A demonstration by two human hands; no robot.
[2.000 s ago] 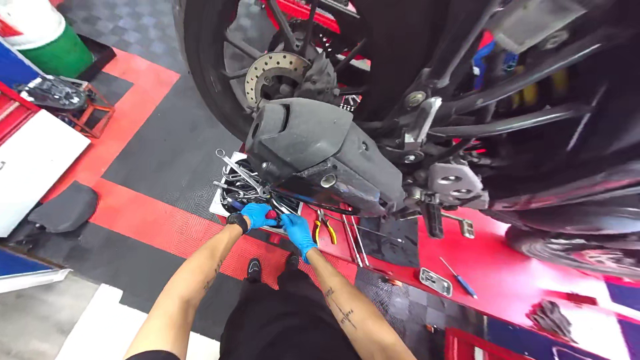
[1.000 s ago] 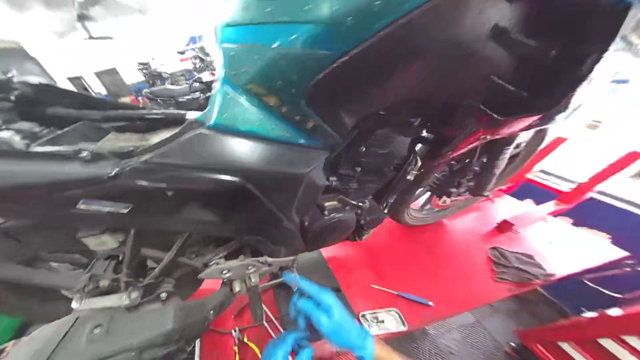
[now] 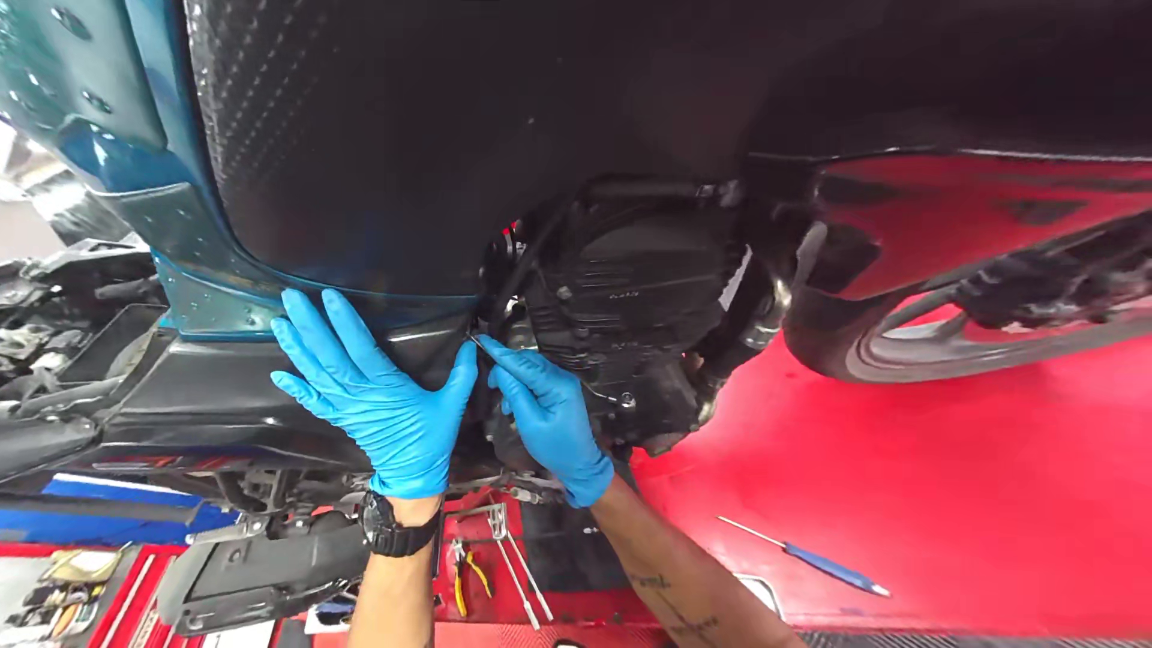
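My left hand (image 3: pixel 387 405), in a blue glove with a black watch at the wrist, lies with fingers spread on the lower edge of the motorcycle's side fairing (image 3: pixel 396 333). My right hand (image 3: pixel 549 414), also gloved in blue, has its thumb and index finger together at the fairing's edge, close to my left thumb. A small dark thing shows at those fingertips; what it is cannot be told. Just right of the hands is the black engine cover (image 3: pixel 639 279). The fairing's upper part is teal, the large panel (image 3: pixel 387 162) black.
On the red platform (image 3: pixel 945 468) lie a blue-handled screwdriver (image 3: pixel 828 567), yellow-handled pliers (image 3: pixel 468 576) and long metal tools (image 3: pixel 517 558). A metal-rimmed tray (image 3: pixel 760 594) is partly behind my right forearm. The exhaust silencer (image 3: pixel 270 567) is at lower left, a wheel (image 3: pixel 927 342) at right.
My hands have moved from the tools beneath the silencer to the side fairing near the engine. My left hand now lies spread on the panel. The view has swung along the motorcycle.
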